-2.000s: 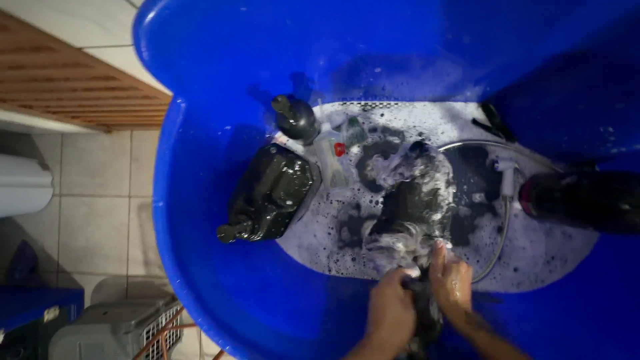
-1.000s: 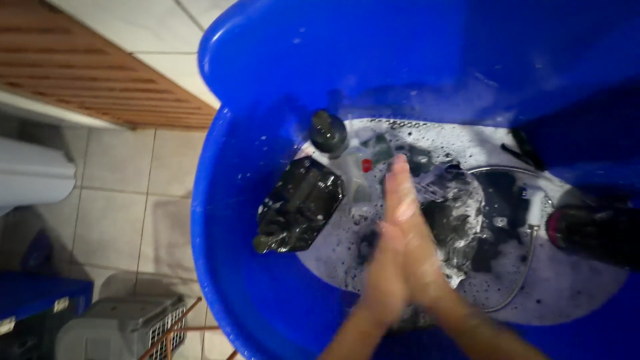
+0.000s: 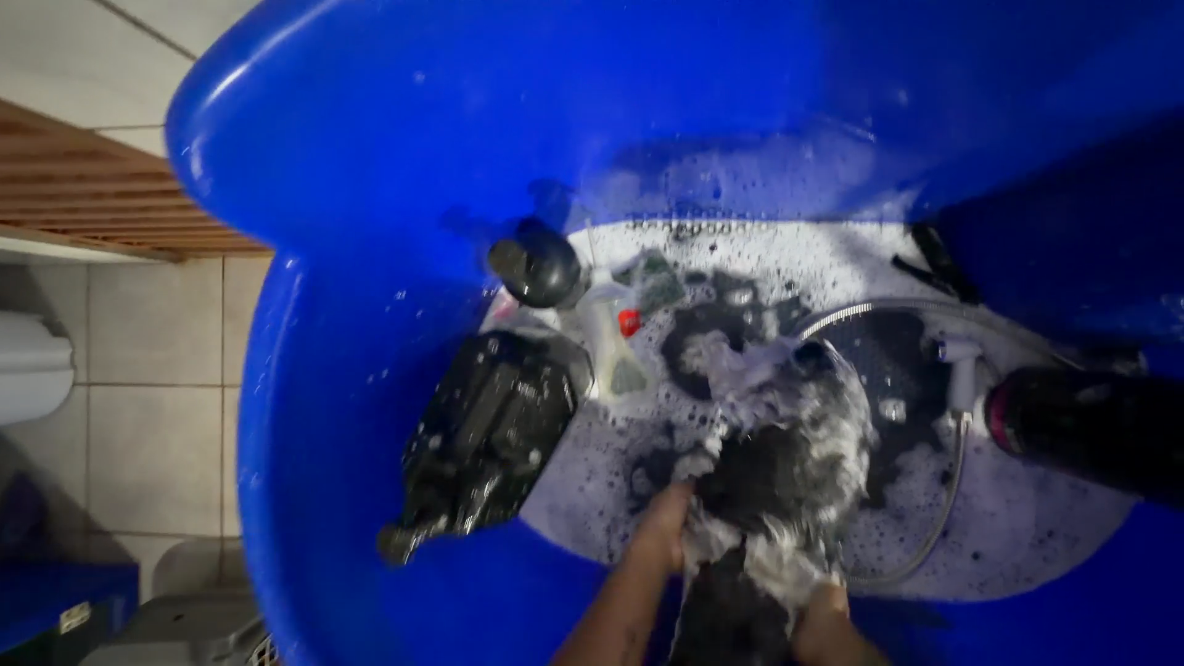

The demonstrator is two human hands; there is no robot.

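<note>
A dark, wet, furry animal covered in suds point(image 3: 777, 472) is in the blue plastic tub point(image 3: 370, 231), its head not clearly made out. My left hand point(image 3: 671, 523) touches its left side, with the fingertips partly hidden in fur and foam. Against its lower right side rests my right hand point(image 3: 826, 615), its fingers also hidden. Foamy water point(image 3: 610, 509) surrounds the animal. A handheld sprayer point(image 3: 962, 375) on a metal hose point(image 3: 957, 490) lies to the right.
At left in the tub lie a large dark bottle point(image 3: 490, 435), a round black bottle point(image 3: 536, 264) and a clear bottle with a red part point(image 3: 606, 338). A black cylinder point(image 3: 1082, 425) juts in from the right. A grey crate point(image 3: 185, 629) stands outside on tiles.
One second ago my hands were pressed together above the water; now they are apart and down on the animal's two sides. Two seconds ago they were together at its lower end.
</note>
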